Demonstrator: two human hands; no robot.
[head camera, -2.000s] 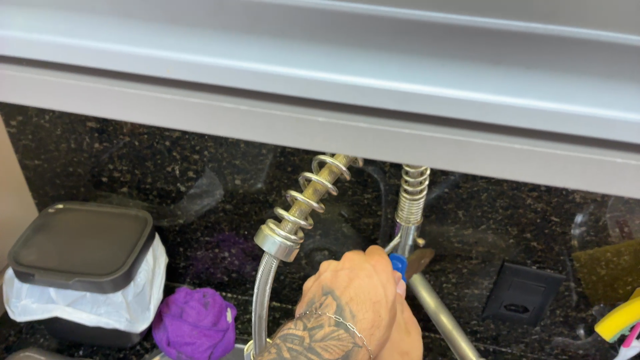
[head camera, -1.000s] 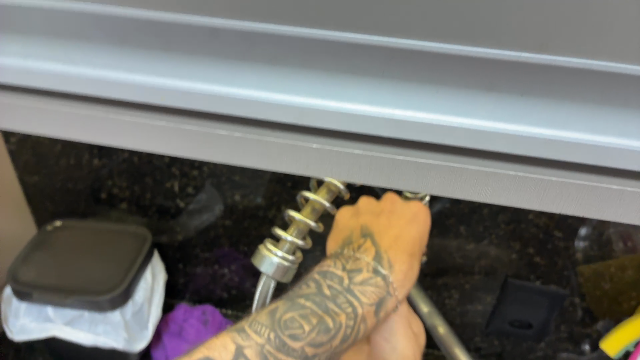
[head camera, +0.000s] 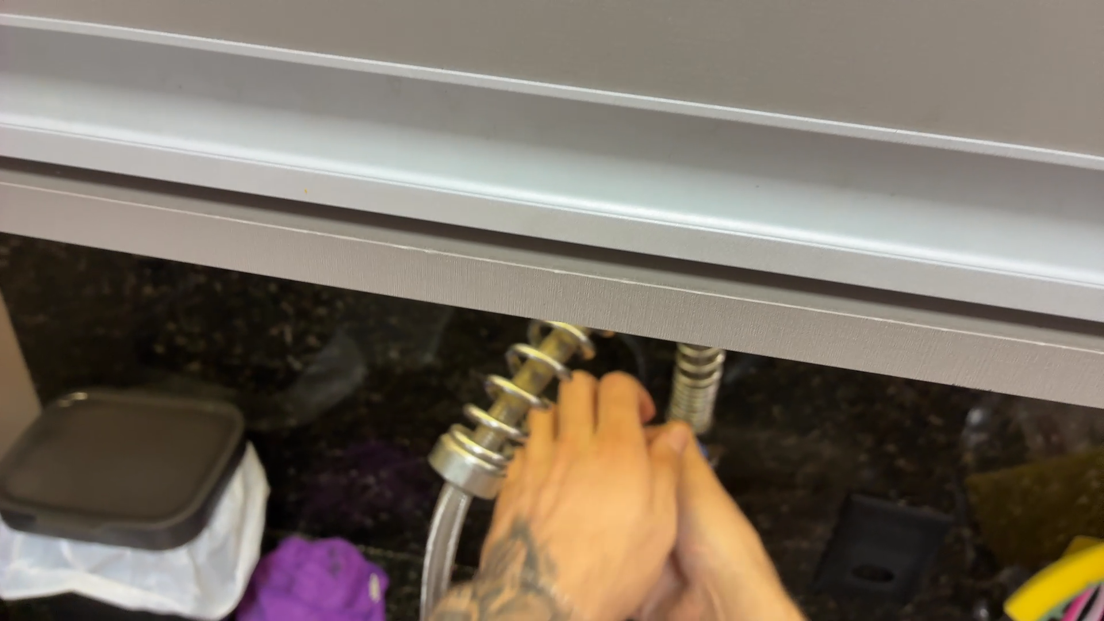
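My left hand (head camera: 586, 492), with a tattooed wrist, is beside the steel spring (head camera: 509, 401) of a kitchen faucet, its knuckles toward me. My right hand (head camera: 720, 526) meets it at the fingertips, partly behind it. Above and beside the fingertips is the tightly coiled spring section (head camera: 697, 388) of the faucet. A small bit of blue shows by the right fingers. What the fingers hold is hidden by the hands. The clear hose (head camera: 442, 543) curves down from the spring's metal collar (head camera: 470, 463).
A grey cabinet edge (head camera: 552, 293) crosses above. At left are a lidded bin (head camera: 121, 466) with a white liner and a crumpled purple cloth (head camera: 317, 582). Dark speckled stone stands behind, with a black socket plate (head camera: 881, 548); yellow item (head camera: 1056, 582) at lower right.
The tattooed hand has come down from near the cabinet edge, so the coiled spring section shows again. Both hands are now together at the fingertips.
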